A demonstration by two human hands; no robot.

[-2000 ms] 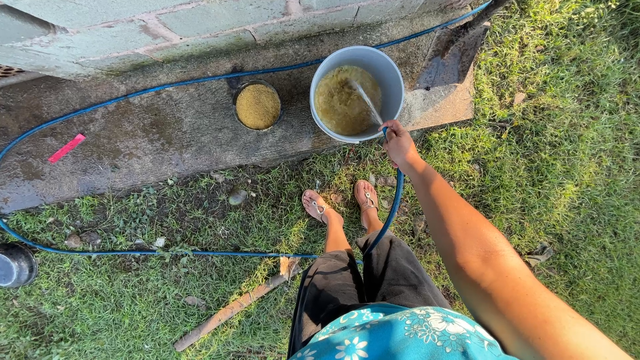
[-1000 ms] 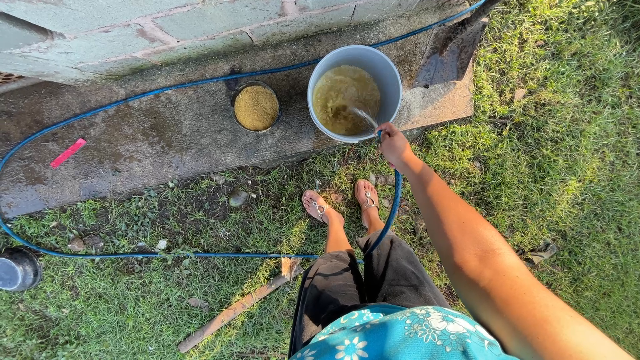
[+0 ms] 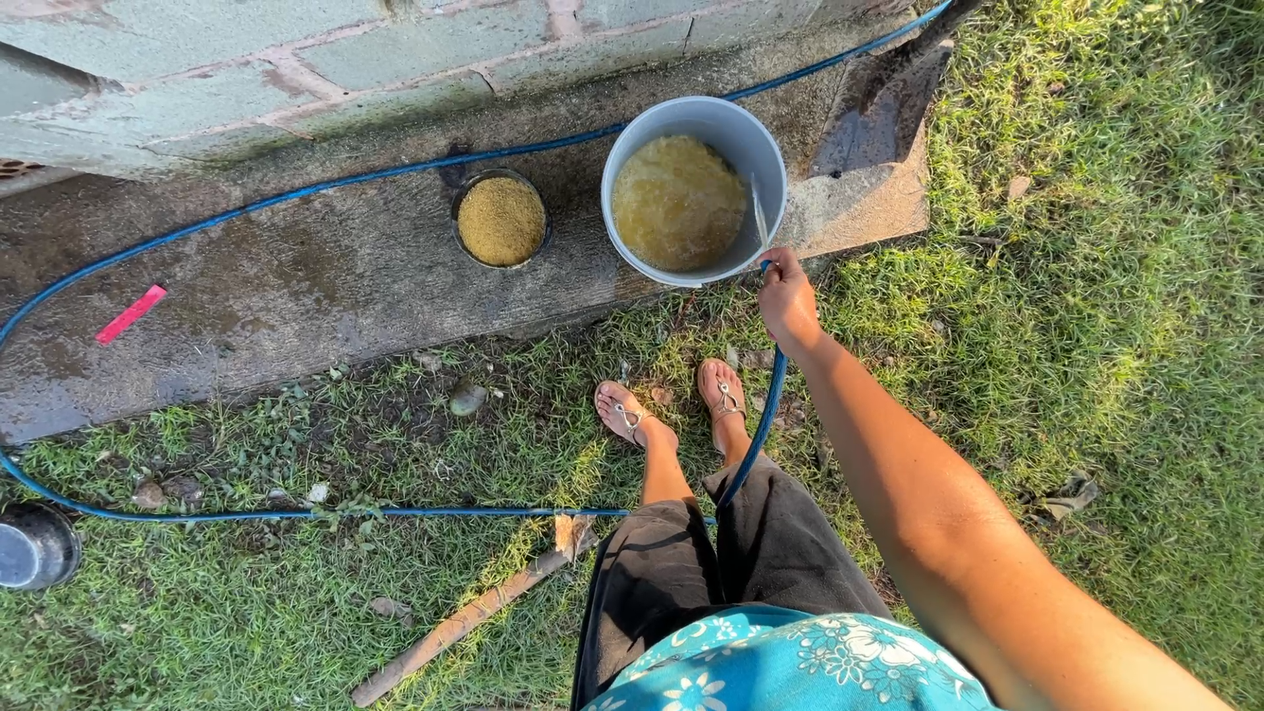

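Observation:
My right hand is closed around the end of a blue hose at the lower right rim of a grey plastic bucket. Water streams from the hose against the bucket's inner right wall. Cloudy yellowish liquid with froth fills the lower part of the bucket. Left of it, a dark round bowl holds yellow-brown grain or meal. My left hand is out of view.
A concrete ledge runs along a painted block wall, with more hose and a pink strip on it. On the grass are a wooden stick, a stone and a dark container.
The water stream has shifted from the middle of the bucket to its right inner wall. The liquid in the bucket looks higher and covers more of its inside.

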